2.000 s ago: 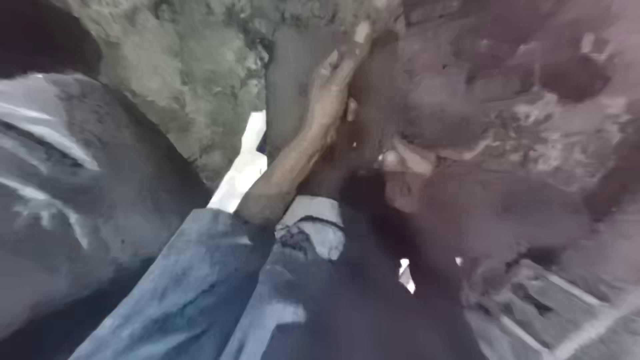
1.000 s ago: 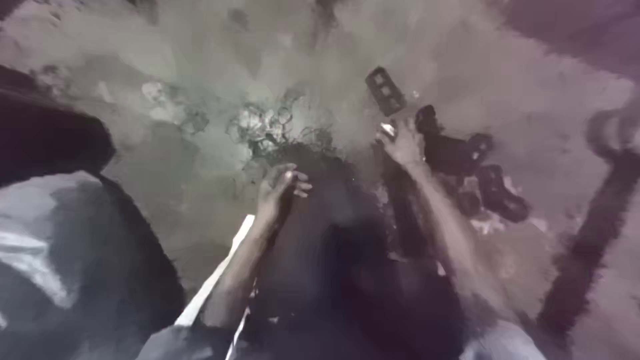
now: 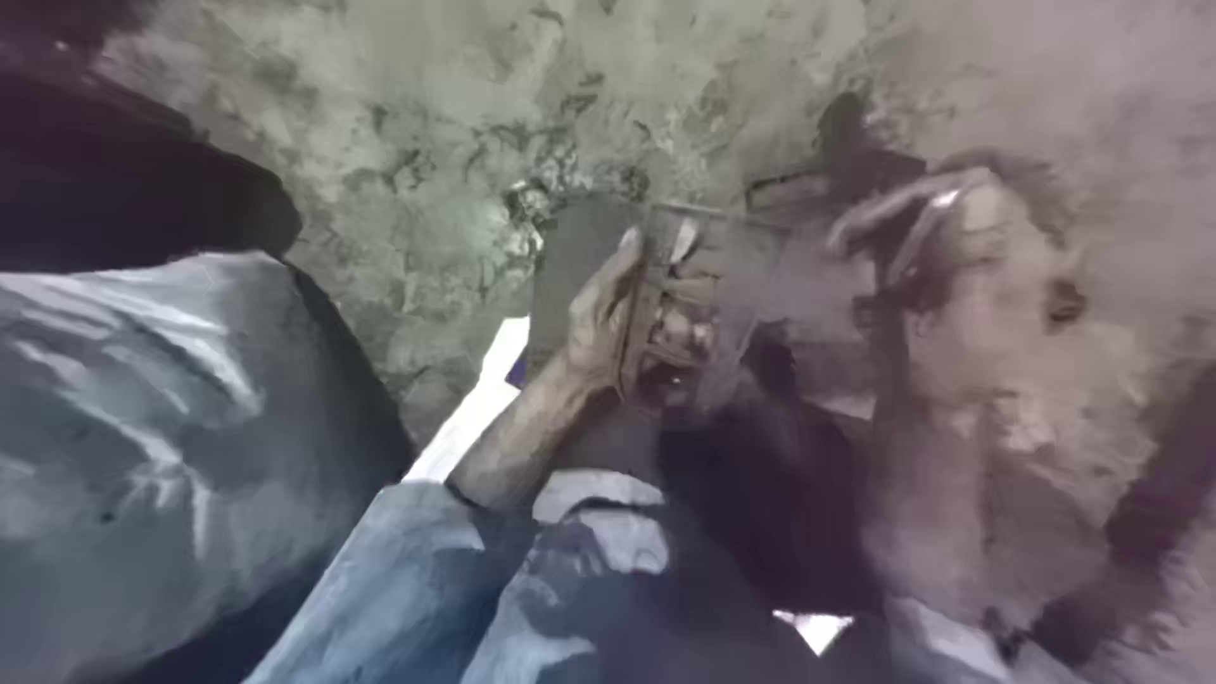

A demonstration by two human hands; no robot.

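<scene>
Near the middle of the head view, my left hand (image 3: 603,328) lies along the left side of a dark rectangular frame or mould (image 3: 708,304) and grips its edge. Inside the frame are blurred, uneven shapes I cannot identify. My right hand (image 3: 969,228) is raised on the right, strongly blurred, its fingers bent toward a dark object (image 3: 869,161); whether it holds anything cannot be told. A flat dark surface (image 3: 579,247) shows just left of the frame.
Rough, mottled ground (image 3: 427,190) spreads across the top. A large grey cloth-covered form (image 3: 142,408), perhaps a clothed knee, fills the left side. A bright white strip (image 3: 475,404) runs beside my left forearm.
One second ago my left hand was apart from any frame; now it is against one. My right hand, earlier low beside a small dark block with openings, is now larger and farther right in view.
</scene>
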